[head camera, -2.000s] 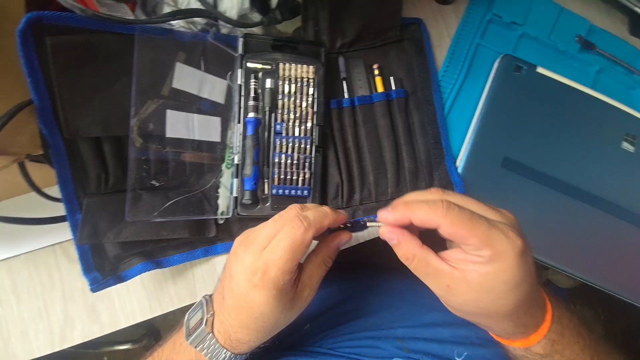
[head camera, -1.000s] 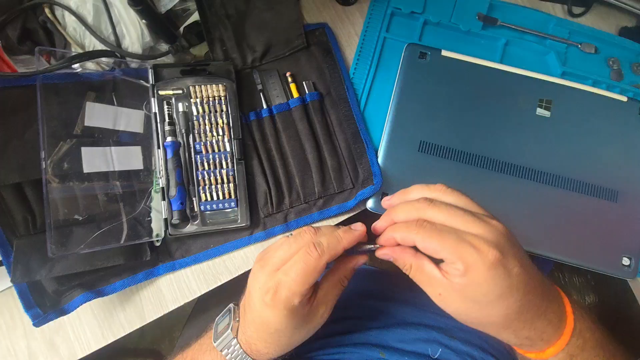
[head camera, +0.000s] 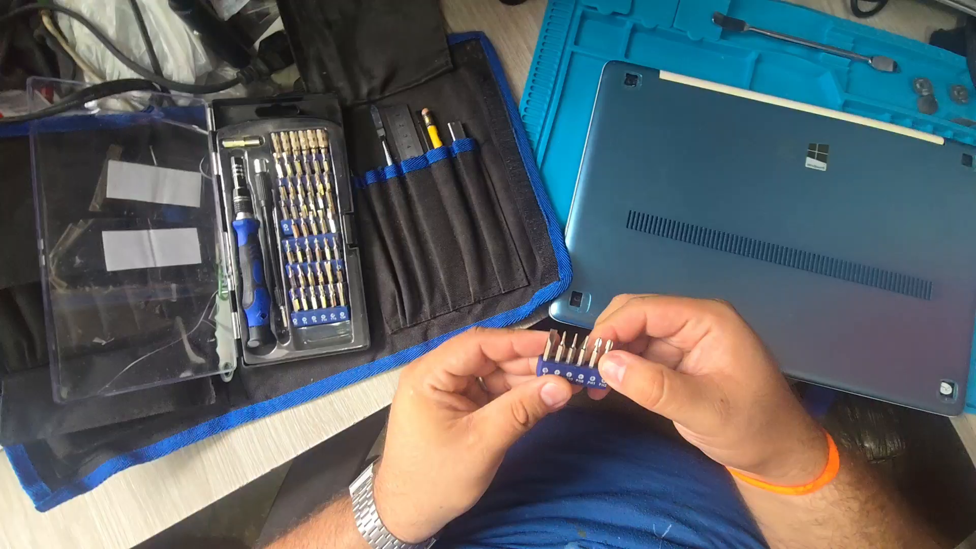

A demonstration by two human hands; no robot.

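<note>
A small blue bit holder [head camera: 568, 372] with several metal screwdriver bits upright in it is held above my lap. My left hand [head camera: 476, 419] pinches its left end between thumb and fingers. At its right end, my right hand [head camera: 671, 366] grips the holder, with the thumb beside the last bits. To the left lies an open screwdriver kit case [head camera: 354, 305] with rows of bits and a blue-and-black precision screwdriver [head camera: 252, 274]. A blue laptop [head camera: 747, 191] rests bottom side up just beyond my right hand.
The case sits on a black fabric tool roll [head camera: 488, 229] with pocketed tools, its clear lid [head camera: 130, 320] folded left. Beneath the laptop is a turquoise work mat [head camera: 579, 46], bearing a double-ended metal tool [head camera: 801, 44] and small round parts [head camera: 926, 95]. Cables and plastic bags lie top left.
My hands have tilted the bit holder so its bits and front face now show; the fingers mostly covered it before. The view has shifted toward the laptop since the oldest frame.
</note>
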